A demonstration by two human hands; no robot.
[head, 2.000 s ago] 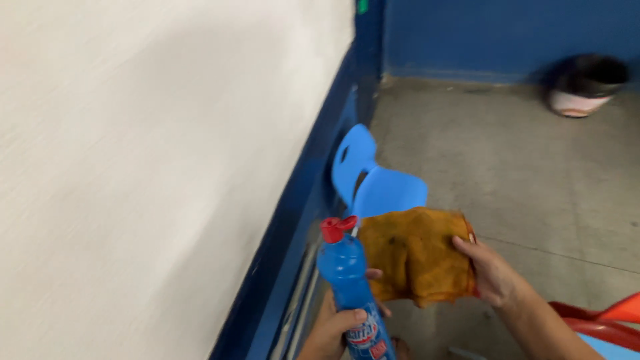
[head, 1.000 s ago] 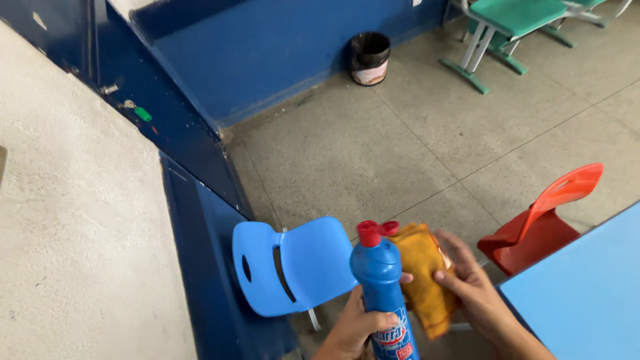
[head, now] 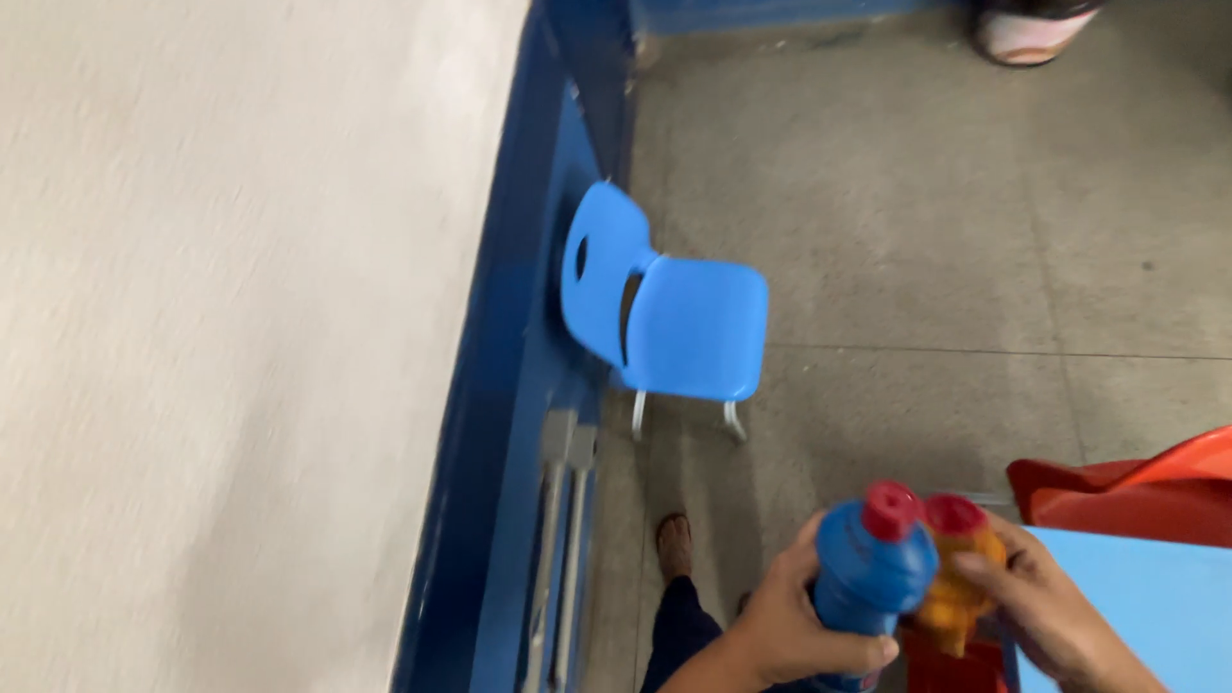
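My left hand (head: 794,621) is wrapped around a blue plastic squeeze bottle (head: 866,568) with a red cap, upright at the lower right. Close beside it, my right hand (head: 1035,597) grips a bunched orange-yellow cloth (head: 958,587). A second red cap (head: 955,514) shows at the top of the cloth, right next to the first one; what is under the cloth is hidden. The lower part of the bottle runs toward the bottom edge.
A blue plastic chair (head: 698,327) stands against the blue-and-white wall (head: 241,289). At right are a light blue tabletop (head: 1145,606) and a red chair (head: 1145,491). A bin (head: 1030,37) stands at the top. My foot (head: 675,549) is on the floor.
The cloth, spread out two seconds ago, is now bunched in my right hand. The bottle stays in my left hand. The view has swung left and down since one second ago.
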